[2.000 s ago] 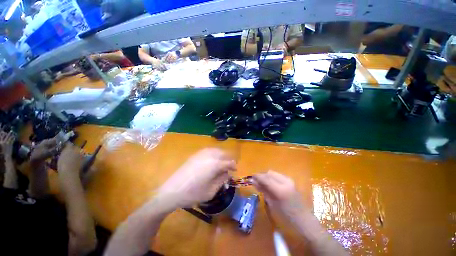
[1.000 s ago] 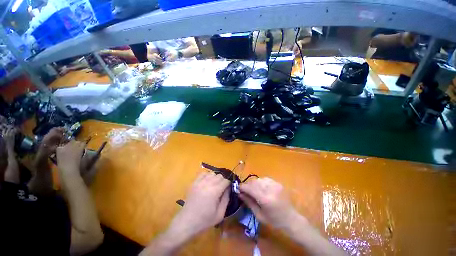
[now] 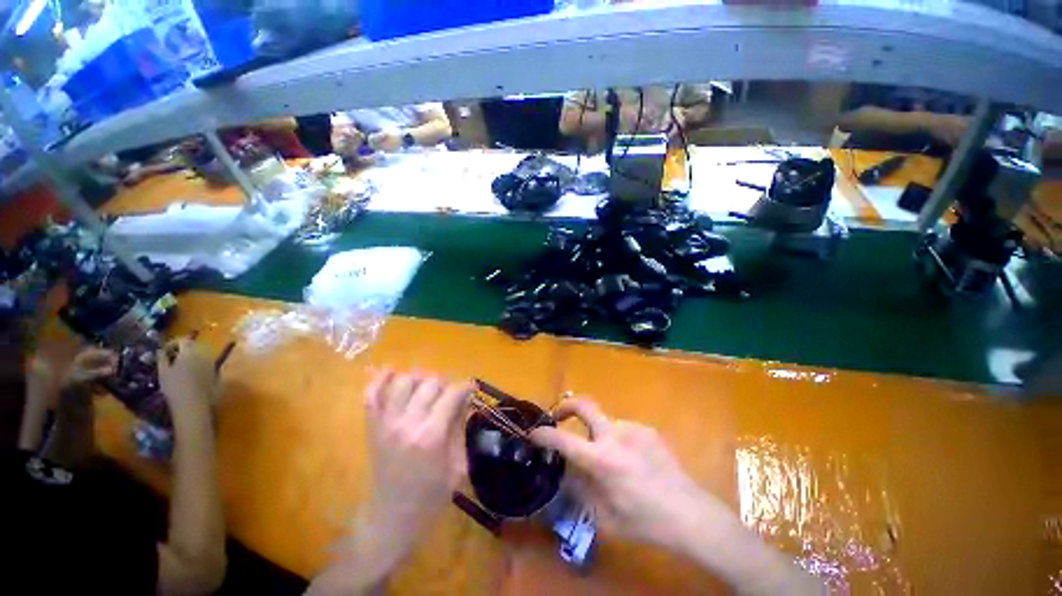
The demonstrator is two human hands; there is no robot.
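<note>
The round black housing (image 3: pixel 512 472) stands open side up on the orange-brown bench, with its dark inside showing. My left hand (image 3: pixel 417 437) is against its left side, fingertips near the thin wires (image 3: pixel 501 414) at its upper rim. My right hand (image 3: pixel 606 456) reaches over the right rim, thumb and finger pinched on the wires. A silver-grey block (image 3: pixel 574 538) sits at the housing's lower right. Flat black arms stick out at its upper left and lower left (image 3: pixel 475 512).
A heap of black plastic parts (image 3: pixel 617 274) lies on the green strip (image 3: pixel 815 305). A clear bag (image 3: pixel 363 282) lies left of it. A neighbour's hands (image 3: pixel 181 373) work at the left. A pale shelf beam (image 3: pixel 722 52) crosses above. Another unit (image 3: pixel 801 192) stands across.
My hands were together over the housing and have moved apart, my left hand to its left side. The inside of the housing now shows. The neighbour's hands at the left have shifted.
</note>
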